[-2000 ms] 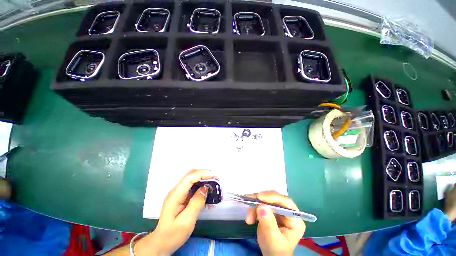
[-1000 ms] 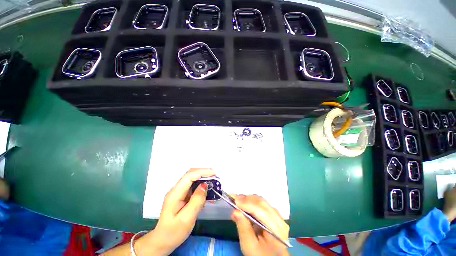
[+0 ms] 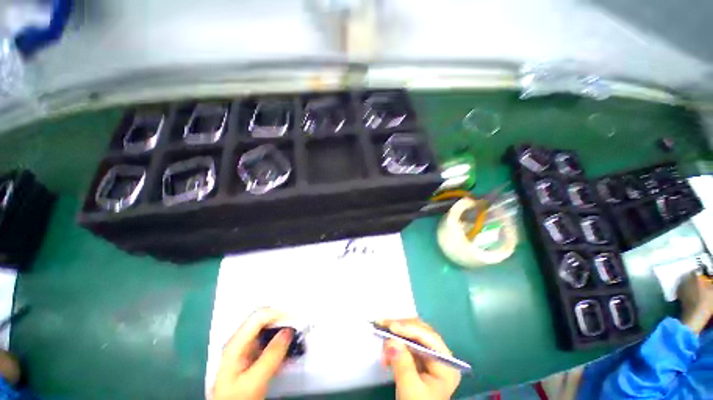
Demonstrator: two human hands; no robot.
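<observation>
My left hand [image 3: 254,358] holds a black watch case [image 3: 294,342] between thumb and fingers over the white paper sheet [image 3: 336,289]. The case is blurred and partly hidden by the fingers. My right hand [image 3: 422,355] holds slim metal tweezers [image 3: 426,349] like a pen, tip pointing left, apart from the case. Whether the tweezers grip anything cannot be told. A small blurred cluster of dark bits [image 3: 357,248] lies near the paper's top edge.
Stacked black foam trays [image 3: 258,223] hold cases behind the paper; one front-row pocket is empty. A tape roll [image 3: 453,242] with clear plastic stands right of them. More filled trays [image 3: 568,308] and a person's blue sleeve [image 3: 657,359] are at right. A crumpled clear bag [image 3: 559,80] lies at the back.
The view has tilted up and shifted, blurring everything. The tweezers' tip was at the case one second ago and is now away from it to the right. The left hand still holds the case.
</observation>
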